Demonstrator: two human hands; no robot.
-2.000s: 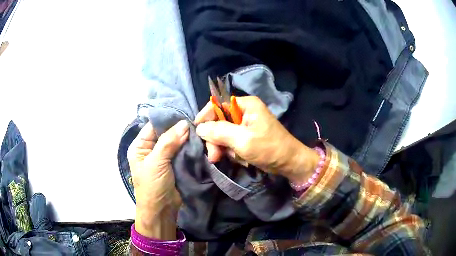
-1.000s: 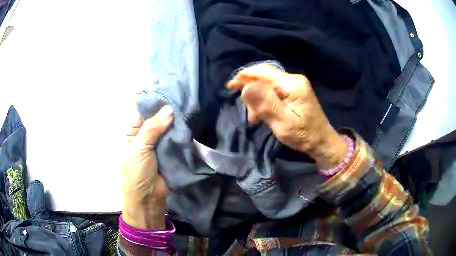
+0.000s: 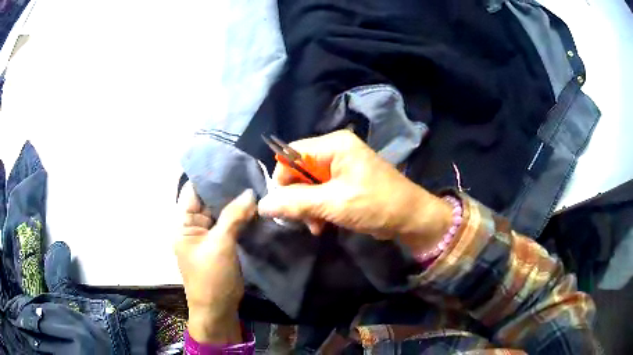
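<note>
A grey denim jacket with a large black inner panel (image 3: 472, 104) lies on the white table and hangs over its near edge. My left hand (image 3: 212, 249) pinches a fold of the grey denim (image 3: 225, 170) between thumb and fingers. My right hand (image 3: 354, 191) is beside it, its thumb and fingertips at the same fold. It holds thread snips (image 3: 298, 166) with orange handles, their dark blades pointing up and left, away from the cloth edge. The lower part of the snips is hidden in my right fist. A small white strip shows beneath my right fingertips.
The white worktable (image 3: 125, 139) stretches left and behind. Dark denim garments (image 3: 76, 322) with yellow-green fringe (image 3: 30, 256) are heaped at the lower left. The jacket's placket edge with small buttons (image 3: 570, 54) lies at the right. A pale thread (image 3: 457, 176) is near my right cuff.
My right hand has swung away and come back to the fold with the snips. The pale label band seen earlier is now mostly hidden, and the grey fold at my left hand has turned.
</note>
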